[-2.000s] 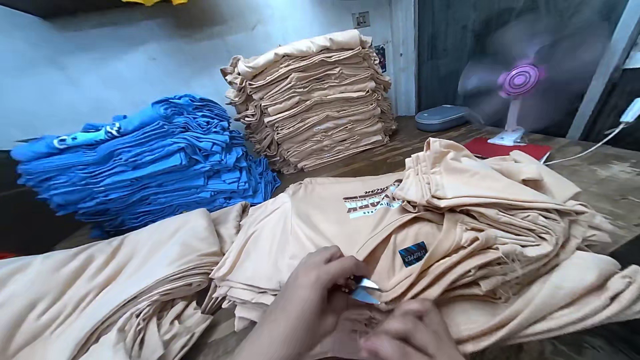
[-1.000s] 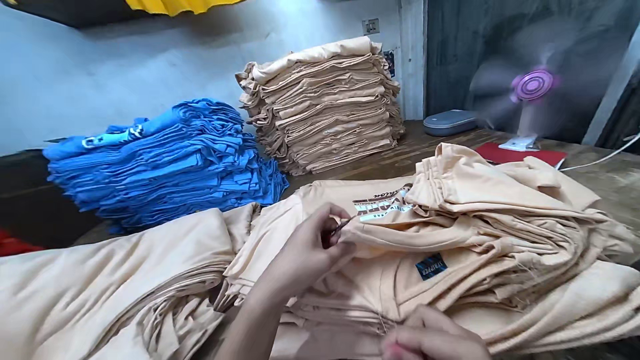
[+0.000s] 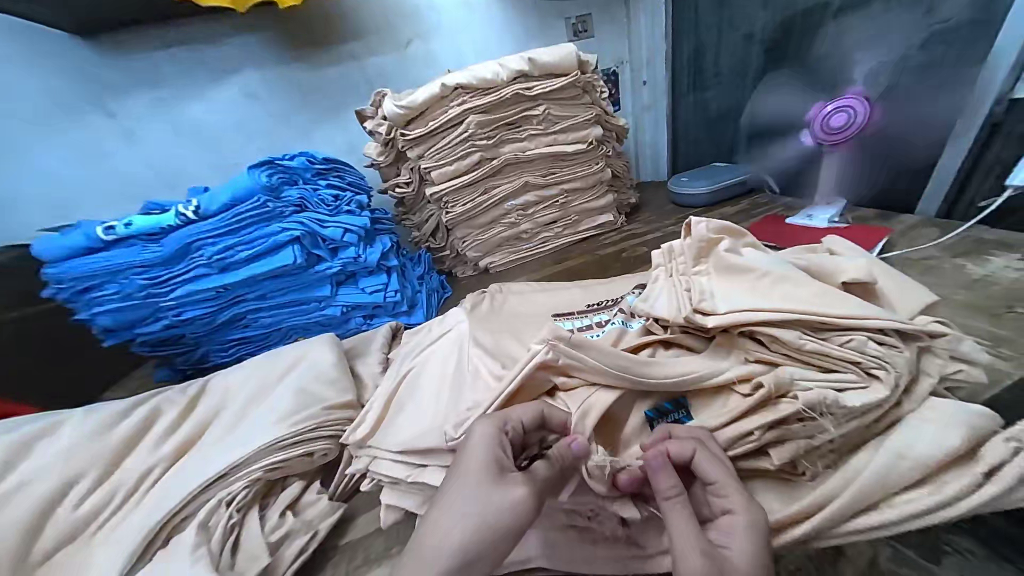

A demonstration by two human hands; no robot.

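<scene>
Several beige T-shirts lie layered in front of me, the top one with a printed chest. My left hand pinches the garment's edge by the neckline between thumb and forefinger; something small and dark shows inside its curled fingers, too hidden to name. Close to its right, my right hand grips the frayed edge with loose threads between its fingertips. Just above the right hand is a dark blue neck label bearing writing.
Folded beige cloth lies at left. Behind stand a blue garment stack and a tall beige stack. Farther right are a grey case, a red flat item, a spinning pink fan and a white cable.
Two seconds ago my left hand held small metal snips at the cloth; their blades no longer show. Since one second ago it has come down from the print to the neckline, close to my right hand.
</scene>
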